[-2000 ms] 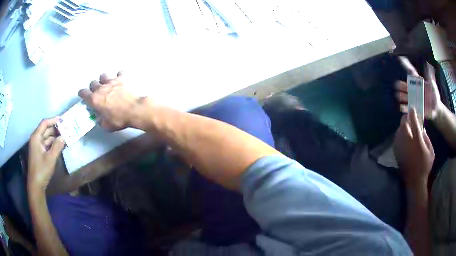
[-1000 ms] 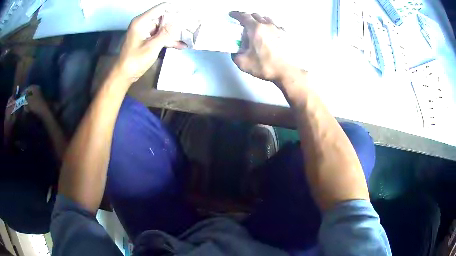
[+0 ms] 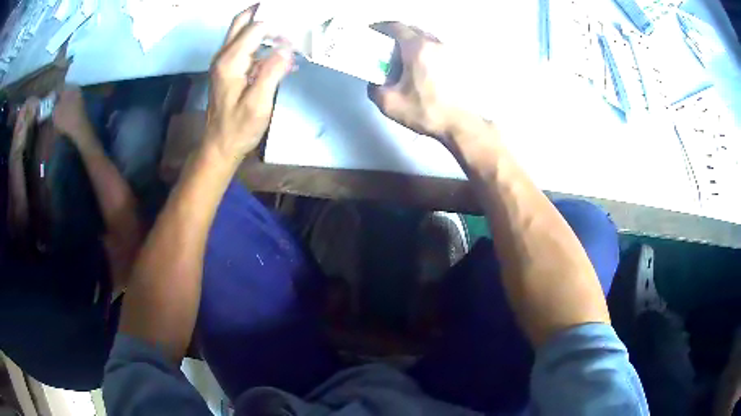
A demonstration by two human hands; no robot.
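Observation:
A small white retail carton (image 3: 351, 58) with a green patch lies between my hands, over the white sheet at the table's near edge. Glare washes out much of its outline. My right hand (image 3: 414, 81) grips the carton's right end, with the thumb below and the fingers above. My left hand (image 3: 252, 85) is at the carton's left end with its fingers bent. Whether the left fingertips pinch a flap or a label there is too bright to tell.
The white table (image 3: 504, 146) has a brown front edge. Cartons with dark blue print (image 3: 613, 73) and label sheets (image 3: 707, 154) lie at the right. White papers (image 3: 154, 20) lie at the upper left. Another person's hands (image 3: 69, 114) hold a small item at the left.
The view has swung from the table's left part to face the work. Since one second ago, my left hand has turned more upright and its fingers have shifted at the carton's left end.

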